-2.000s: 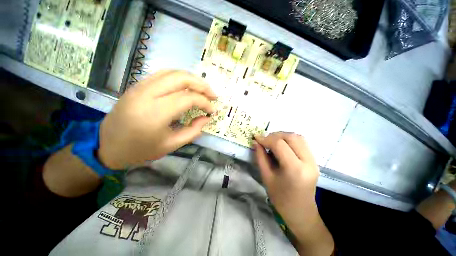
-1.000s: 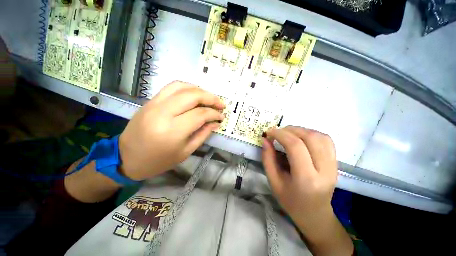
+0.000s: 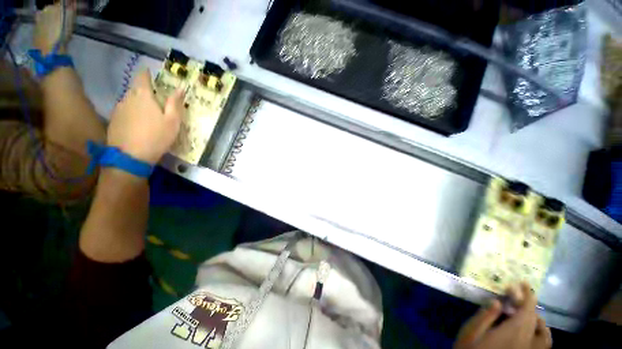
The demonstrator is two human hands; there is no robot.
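A pale yellow PCB panel with black and copper-brown parts along its far edge lies between the rails at right. My right hand is at its near edge, cut off by the frame bottom. Its fingertips are blurred; a small dark spot shows between them, and I cannot tell if it is held. Another PCB panel lies at left, beside a dark zigzag spring. My left hand, with a blue wrist strap, is over its left part, thumb and fingers apart. The hand hides that side of the panel.
Beyond the rail stands a black component tray with two heaps of silvery leaded parts. A shiny anti-static bag lies right of it. A blue-filled black bin is at far right. Another person's hand is at upper left.
The panel from in front of me is now far right along the track, with my right hand at it. My left hand has moved to the left panel. The view has shifted, showing more of the tray.
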